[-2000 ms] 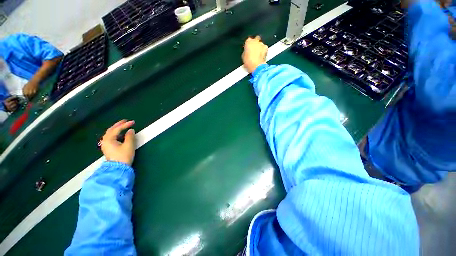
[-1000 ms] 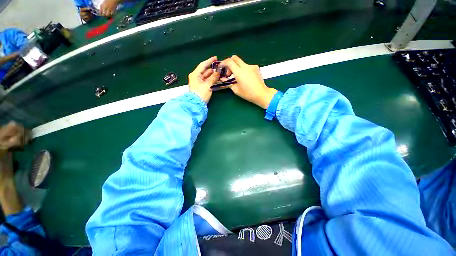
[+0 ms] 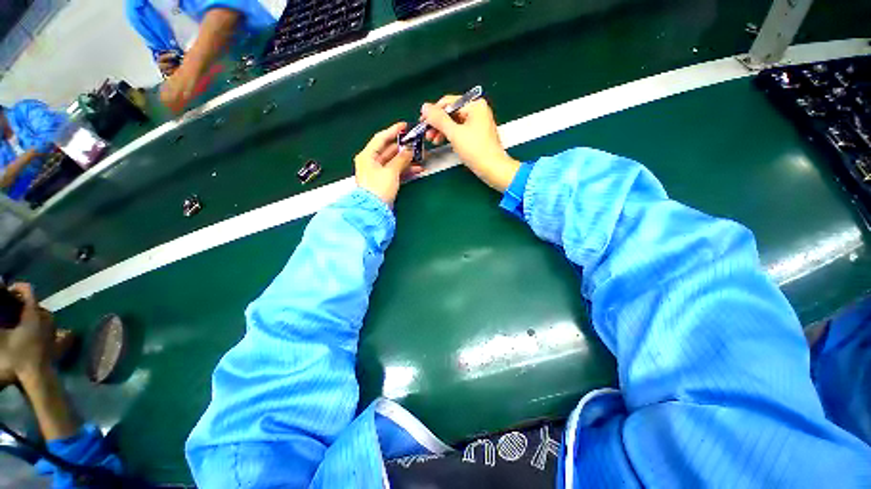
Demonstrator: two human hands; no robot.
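My left hand (image 3: 381,164) holds a small dark component (image 3: 412,146) with shiny bits between its fingertips, above the white edge strip. My right hand (image 3: 468,137) holds a slim tool (image 3: 449,112) like a pen. Its silver end points up and to the right, and its lower end is at the component. Whether the tip touches the component cannot be told. A blue band (image 3: 516,188) is at my right wrist.
The green belt (image 3: 258,143) carries scattered parts, one (image 3: 308,171) left of my left hand. A metal post (image 3: 778,33) and black tray (image 3: 840,119) are at right. A round disc (image 3: 107,349) and a neighbour's hand (image 3: 33,339) are at left. More workers sit across the belt.
My hands have come together from apart. Since a second ago, the slim tool has swung upright in my right hand to the component. The belt parts beside my left hand have shifted left.
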